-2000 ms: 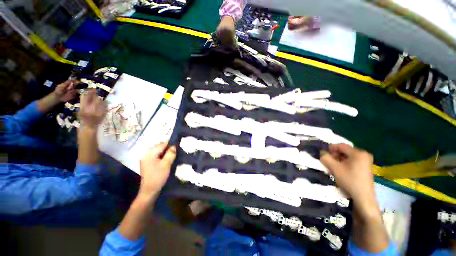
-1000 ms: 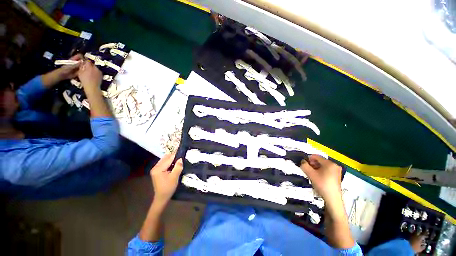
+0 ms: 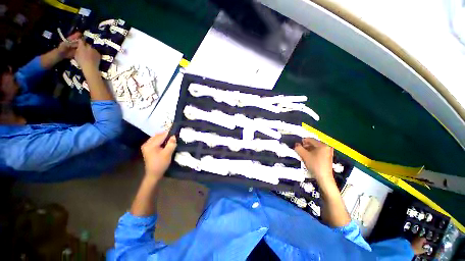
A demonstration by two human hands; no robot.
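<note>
A black foam tray [image 3: 224,162] with about four rows of white-strapped watches [image 3: 229,168] is held up in front of my blue smock. Some long strap tails overhang its right side. A small white card [image 3: 248,133] lies between the middle rows. My left hand [image 3: 159,154] grips the tray's left edge, thumb on top. My right hand [image 3: 316,155] grips the tray's right side, fingers at the strap ends. Another tray with watches [image 3: 310,189] shows partly from under the right lower corner.
A neighbour in blue [image 3: 61,135] works at the left beside a pile of short straps [image 3: 133,86]. A white sheet [image 3: 224,56] lies beyond my tray, under a dark blur. Yellow tape [image 3: 352,155] edges the green bench. Straps [image 3: 371,208] and another tray [image 3: 425,219] are at right.
The dark tray with straps beyond mine has gone from that place, and the white sheet there is uncovered. My held tray sits slightly higher and further left in view. Both hands still hold it.
</note>
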